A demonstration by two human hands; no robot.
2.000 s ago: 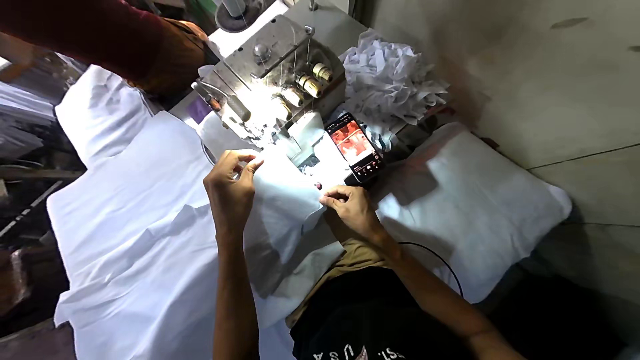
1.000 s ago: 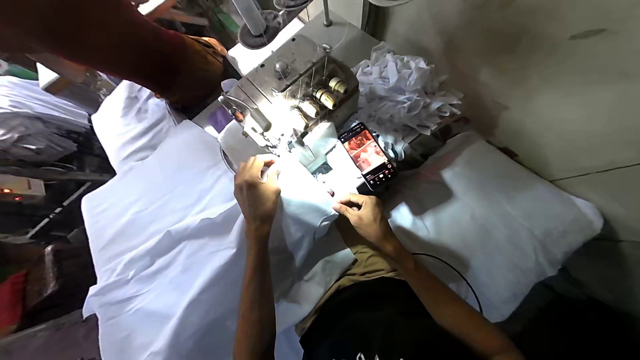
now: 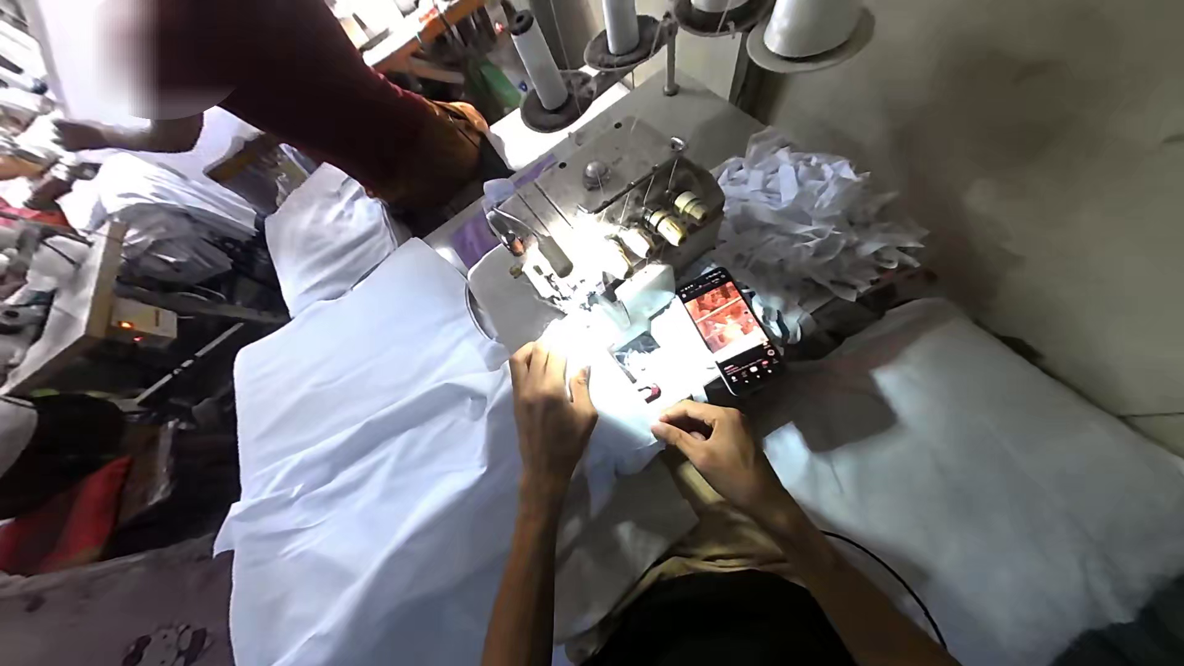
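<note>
An overlock sewing machine (image 3: 601, 213) stands before me, its needle area washed out by a bright lamp. White fabric (image 3: 370, 444) runs from under my hands across the left side. My left hand (image 3: 552, 402) rests on the fabric just in front of the presser area, fingers slightly bent and apart. My right hand (image 3: 717, 442) pinches the fabric's edge between thumb and fingers, right of and nearer to me than the left. A smartphone (image 3: 729, 328) with a lit screen lies propped beside the machine, beyond my right hand.
White fabric scraps (image 3: 814, 217) are heaped right of the machine. A large white cloth (image 3: 971, 481) lies at the right. Thread cones (image 3: 541, 65) stand behind the machine. At upper left is another person's sleeve (image 3: 314, 102). A black cable (image 3: 888, 564) curves beside my right forearm.
My left hand has gone from a raised pinch to lying flatter on the fabric near the machine. My right hand still holds the edge. The view has shifted, showing more at the left and top.
</note>
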